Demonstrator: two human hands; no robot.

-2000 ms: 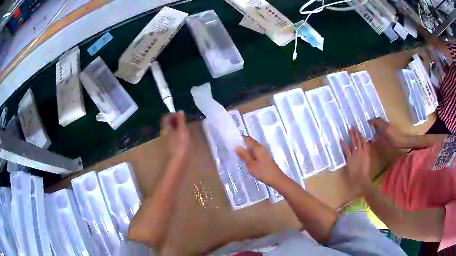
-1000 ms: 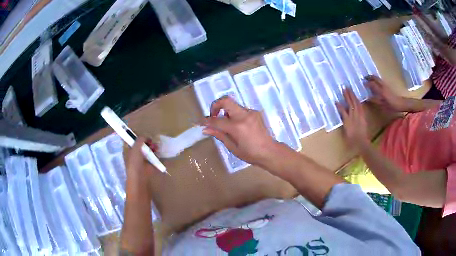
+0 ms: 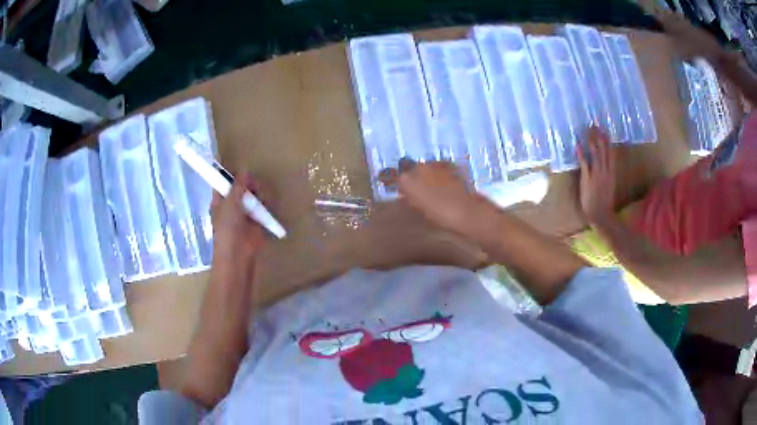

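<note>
My left hand (image 3: 236, 212) is closed around a slim white device (image 3: 199, 163) with a dark mark. The device is tilted, its narrow tip pointing down to the right above the cardboard. My right hand (image 3: 432, 189) is over the lower end of a translucent white tray (image 3: 386, 91), fingers bent; whether it holds anything is hidden. A soft white sleeve (image 3: 519, 192) lies below the tray row, beside my right forearm. A thin shiny piece (image 3: 342, 204) lies on the brown cardboard (image 3: 282, 100) between my hands.
More trays (image 3: 133, 199) are lined up and stacked at left. Another row (image 3: 515, 100) runs to the right. Another person's hand (image 3: 596, 166) is at that row. A white metal bracket (image 3: 58, 91) crosses the upper left. Boxes lie on the dark green surface.
The view has tipped down towards my body. The white sleeve stretched between my hands is now beside my right forearm. The left hand still holds the device; the right hand has moved over the tray's lower end.
</note>
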